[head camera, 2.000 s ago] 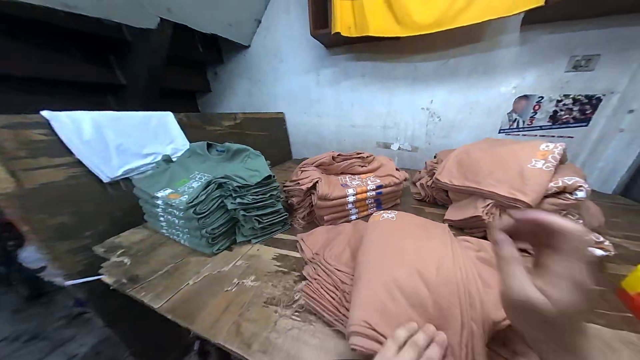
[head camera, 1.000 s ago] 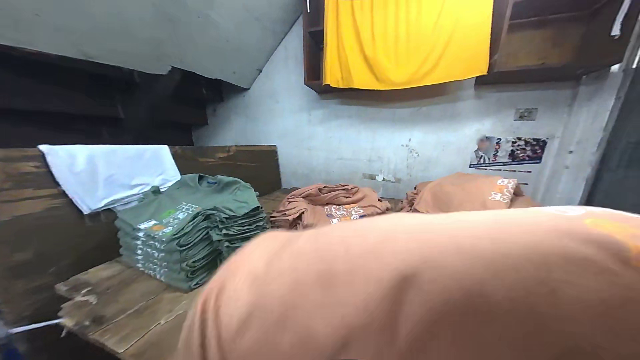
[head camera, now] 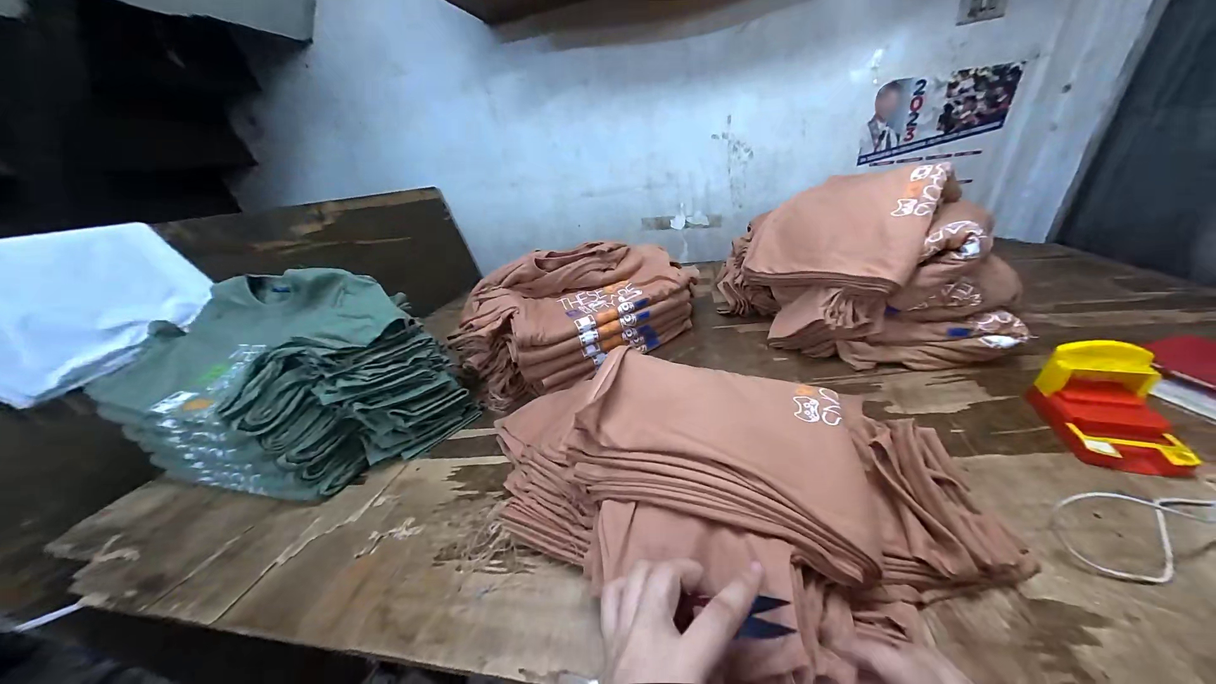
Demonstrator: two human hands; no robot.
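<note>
My left hand [head camera: 660, 622] is at the bottom centre, its curled fingers and thumb on the fabric of a salmon T-shirt [head camera: 698, 546] beside a dark blue pointed print. Low at the bottom edge, my right hand [head camera: 898, 660] is blurred against the same fabric; its fingertips are unclear. Just beyond the hands lies a front stack of folded salmon T-shirts [head camera: 703, 418] with a white and orange cat print. Behind it are a second salmon stack [head camera: 589, 313] with printed fronts and a taller, uneven salmon pile [head camera: 845, 228]. Green folded T-shirts [head camera: 313, 380] are stacked at left.
The worn wooden table [head camera: 380, 570] holds the stacks. At right are a red and yellow plastic object [head camera: 1111, 408], a loop of white cord [head camera: 1164, 541] and a dark red item [head camera: 1187, 359]. White cloth [head camera: 95, 304] hangs over a board at left. A poster [head camera: 936, 109] is on the wall.
The salmon fabric that filled the lower right one second ago no longer blocks the view. My right hand, raised over the table two seconds ago, is now low at the fabric. The view has tilted down.
</note>
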